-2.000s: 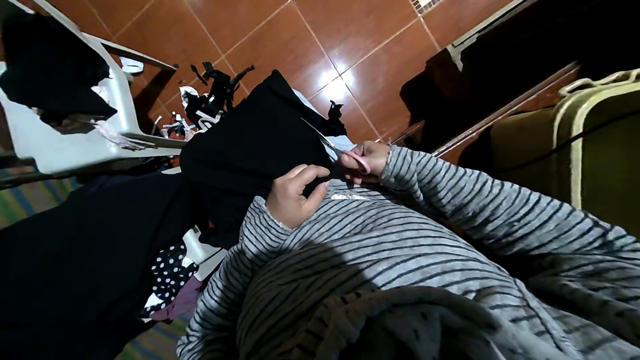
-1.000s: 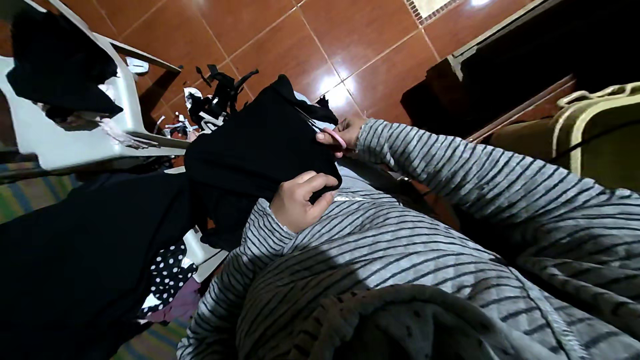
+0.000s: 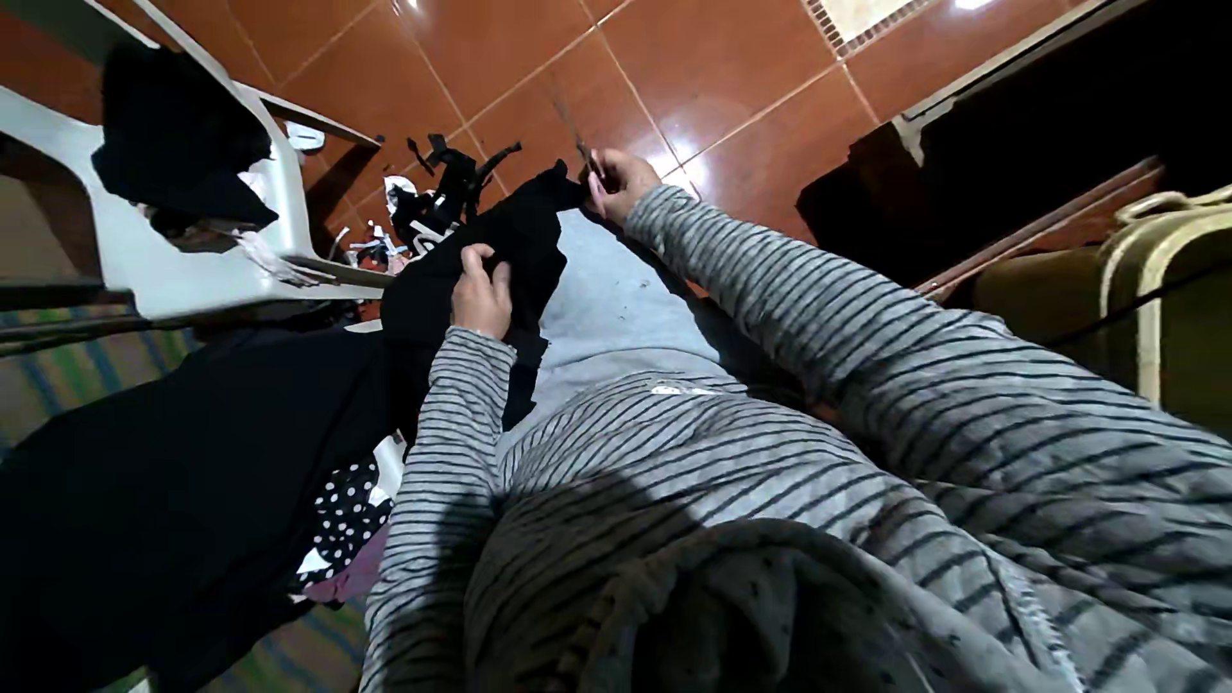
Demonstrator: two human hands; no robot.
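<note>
Black cloth [image 3: 433,289] lies over my lap, on the left side of the light grey trousers [image 3: 616,298]. My left hand [image 3: 483,296] rests on this cloth with its fingers somewhat apart; whether they pinch a fold cannot be told. My right hand [image 3: 624,183] is at the far end of the cloth, near the knee, and holds scissors [image 3: 594,178] with pink handles. The thin blades point away over the tiled floor and look blurred. A corner of the black cloth touches or almost touches the right fingers.
On the left stands a white plastic chair [image 3: 207,279] with black cloth [image 3: 183,144] on it. Black and white scraps [image 3: 448,192] lie on the tiled floor beyond my lap. Dark fabric [image 3: 192,481] and a polka-dot cloth [image 3: 345,515] are at lower left. A greenish padded item [image 3: 1184,308] is at right.
My right hand with the scissors has moved away from my body, toward the knee. The black cloth has shifted left, and more of the grey trousers shows. The left hand has moved left with it.
</note>
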